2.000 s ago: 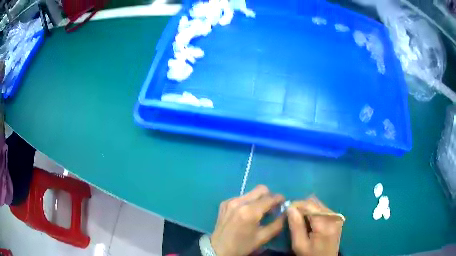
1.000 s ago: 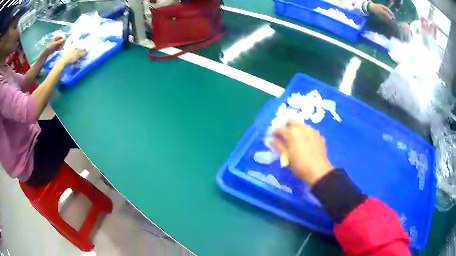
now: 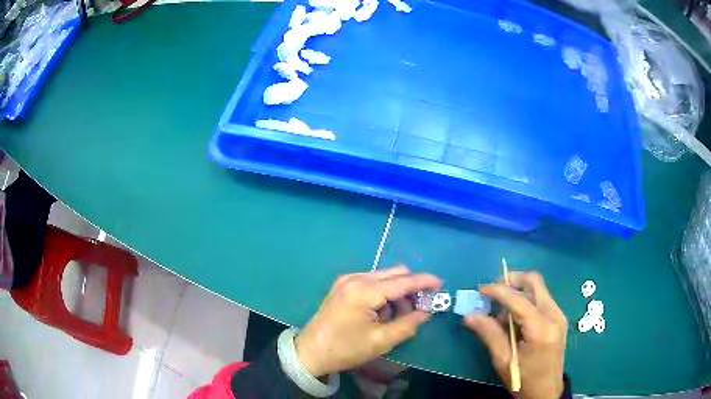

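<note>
My left hand (image 3: pixel 362 316) holds a small clear housing with a white holed insert (image 3: pixel 440 301) in it between thumb and fingertips. My right hand (image 3: pixel 530 331) holds a small translucent milky cover (image 3: pixel 471 302) between thumb and forefinger, just right of the housing with a narrow gap between them. A thin bamboo stick (image 3: pixel 512 343) also lies across the fingers of my right hand, nearly upright in the picture. Several loose white holed inserts (image 3: pixel 592 316) lie on the green mat to the right.
A blue tray (image 3: pixel 374 173) lies beyond my hands, with milky covers (image 3: pixel 284 92) heaped at its left and clear housings (image 3: pixel 575 170) at its right. Clear bags (image 3: pixel 670 101) lie at the right. A red stool (image 3: pixel 78 288) stands lower left; another blue tray (image 3: pixel 31 97) is upper left.
The view swung left and back. My right hand, over the milky covers a second ago, is now in front of the tray with one cover, beside my left hand, which is back in view.
</note>
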